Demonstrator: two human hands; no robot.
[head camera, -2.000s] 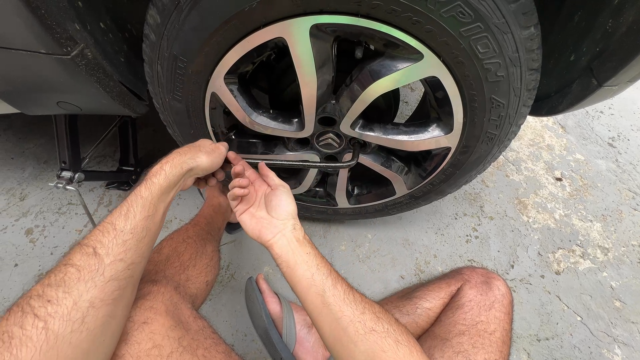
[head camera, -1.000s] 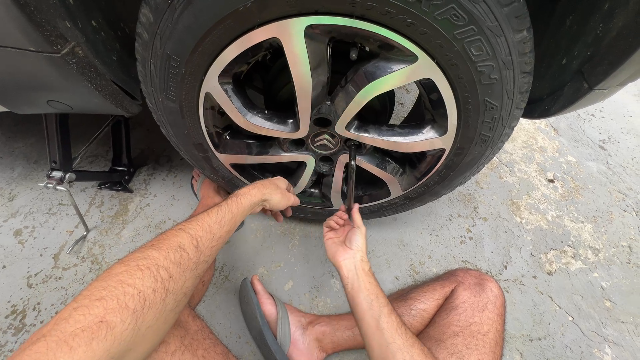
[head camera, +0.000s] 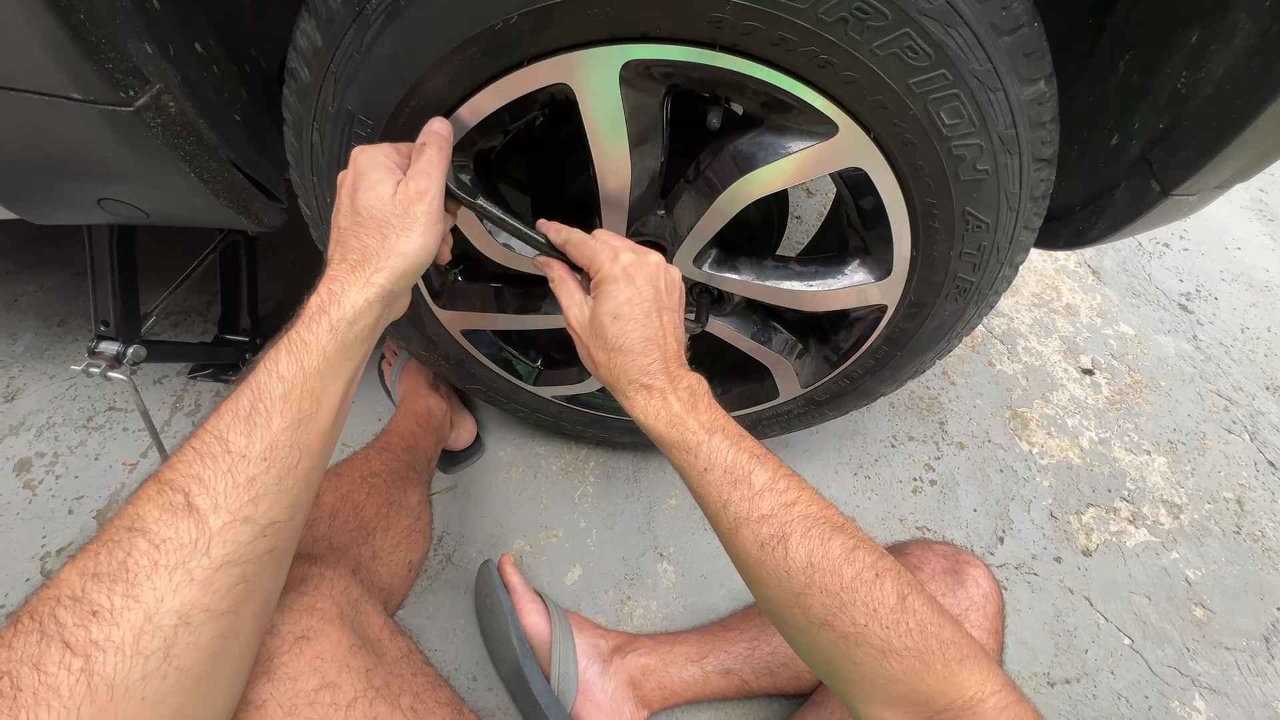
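Note:
My left hand (head camera: 388, 215) is closed around the outer end of a black lug wrench (head camera: 510, 228), over the upper left of the wheel. Farther along the same bar, my right hand (head camera: 625, 305) grips it between thumb and fingers. The bar slants down to the right, and its socket end (head camera: 702, 305) sits low beside the hub, partly hidden by my right hand. Behind both hands stands the alloy wheel (head camera: 603, 115) with its black and silver spokes, inside a black tire (head camera: 960, 190). My right hand covers most of the hub center.
At the left, a black scissor jack (head camera: 115, 290) stands under the car's sill, with a metal crank rod (head camera: 148, 415) hanging from it. My sandalled foot (head camera: 575, 650) lies on the grey concrete floor (head camera: 900, 480); the other foot (head camera: 435, 405) is beside the tire.
The wrench pointed down from the hub one second ago and now slants up to the left. My left hand has moved up onto its end. My right hand has moved up and left along with it.

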